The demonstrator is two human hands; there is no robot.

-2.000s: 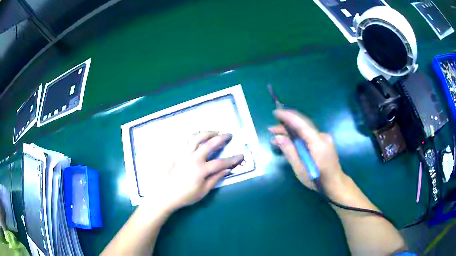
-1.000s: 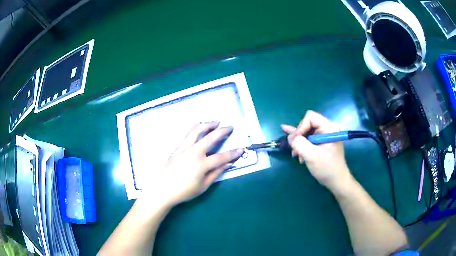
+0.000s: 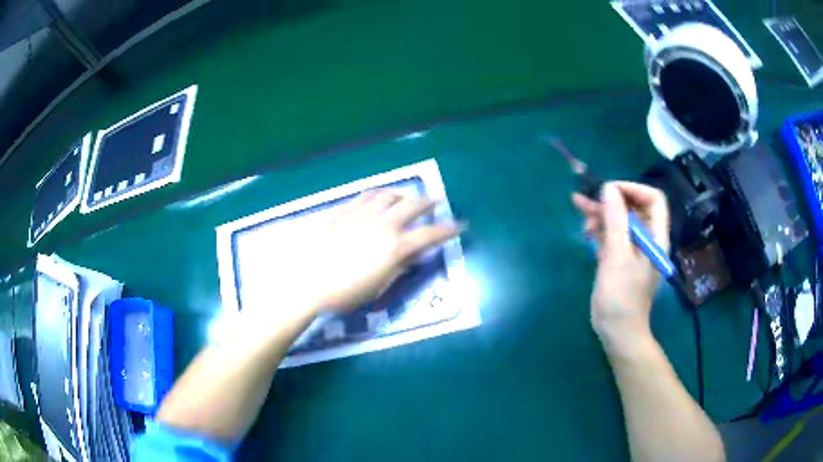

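The panel sheet lies flat on the green bench top, tilted a little. It has a white border and dark outline, with a small ring near its lower right corner and pale squares along its lower edge. My left hand lies over its middle and upper right, fingers apart, hiding part of it; nothing shows in the hand. My right hand holds the soldering iron by its blue handle, right of the sheet. Its blurred tip points up and left, away from the sheet.
A blue parts tray and panel stack stand at left. Dark panels lie at far left and far right. A white hood, black stand and blue bin stand at right. The iron's cord hangs beside my right forearm.
The iron has left the sheet's lower right corner and moved right with my right hand, its tip now raised. My left hand has moved up and right, uncovering the sheet's lower part.
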